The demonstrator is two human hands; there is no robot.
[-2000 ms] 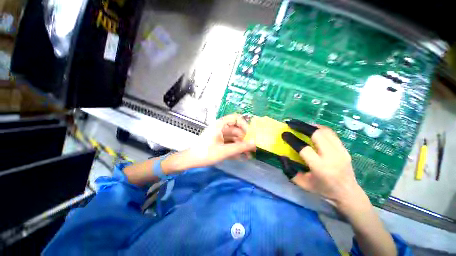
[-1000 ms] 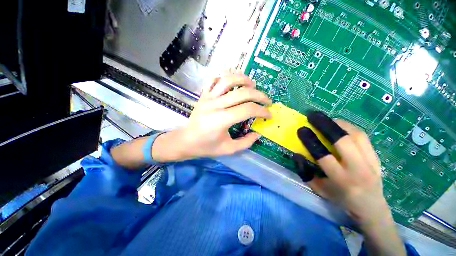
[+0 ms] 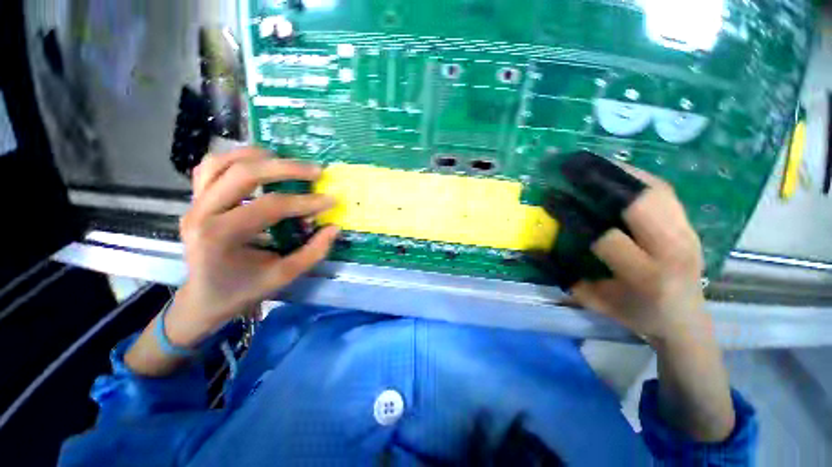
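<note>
The yellow insulating sheet point(image 3: 424, 206) lies flat over the near edge of the green printed circuit board point(image 3: 392, 109), long side along that edge. Its right end is notched. My left hand point(image 3: 246, 228) holds the sheet's left end between thumb and fingers. My right hand point(image 3: 643, 237), with black finger cots point(image 3: 598, 196) on its fingertips, is at the right end; the cots hide where the fingertips meet the sheet. The right hand is slightly blurred.
A dark perforated piece point(image 3: 192, 128) lies on the line surface left of the board. A yellow-handled tool point(image 3: 794, 162) lies right of it, with a thin dark tool at the picture's edge. The metal rail point(image 3: 438, 290) runs between board and my body.
The view has turned, so the board looks straighter. The sheet, earlier slanted and partly covered by my fingers, now shows nearly whole along the board edge. My hands are farther apart at its ends.
</note>
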